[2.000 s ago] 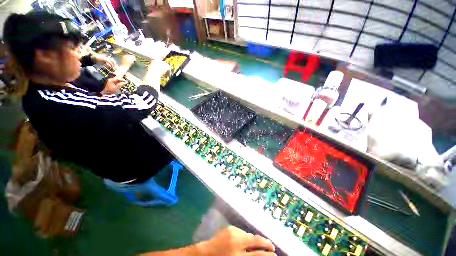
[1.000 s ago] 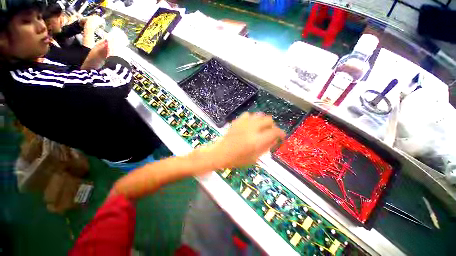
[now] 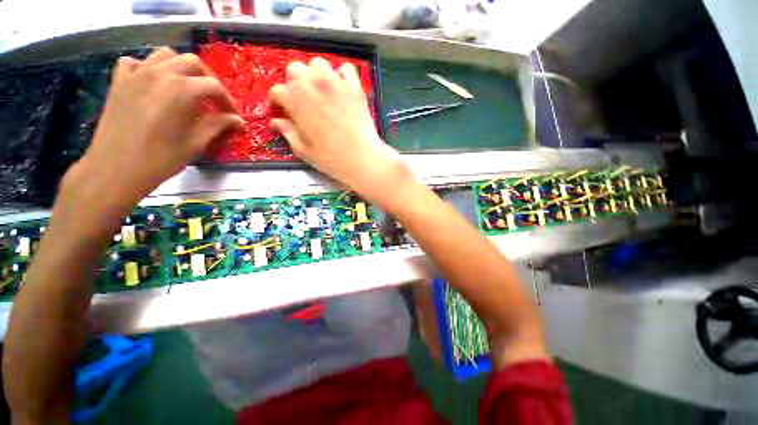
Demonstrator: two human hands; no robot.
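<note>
Red lead wires (image 3: pixel 245 70) fill the black square tray (image 3: pixel 380 100) behind the rails. My left hand (image 3: pixel 162 112) is over the tray's left part, fingers curled down at the wires. My right hand (image 3: pixel 328 116) is over its middle, fingers bent into the red wires. Whether either hand pinches a wire cannot be told. Below them a green PCB panel (image 3: pixel 224 236) with yellow blocks and yellow wires lies between the metal rails (image 3: pixel 249 292). My forearms cross over it.
Black wires (image 3: pixel 33 108) lie left of the red tray. Tweezers (image 3: pixel 424 110) and a small pale pointed tool (image 3: pixel 450 85) lie on the green mat at right. Another PCB panel (image 3: pixel 573 199) lies further right. A blue bin (image 3: pixel 465 336) sits below the near rail, and a black handwheel (image 3: pixel 731 328) is far right.
The view has turned right, and the other worker is out of the picture. Both my hands are now at the red tray; earlier one hand showed, over the boards.
</note>
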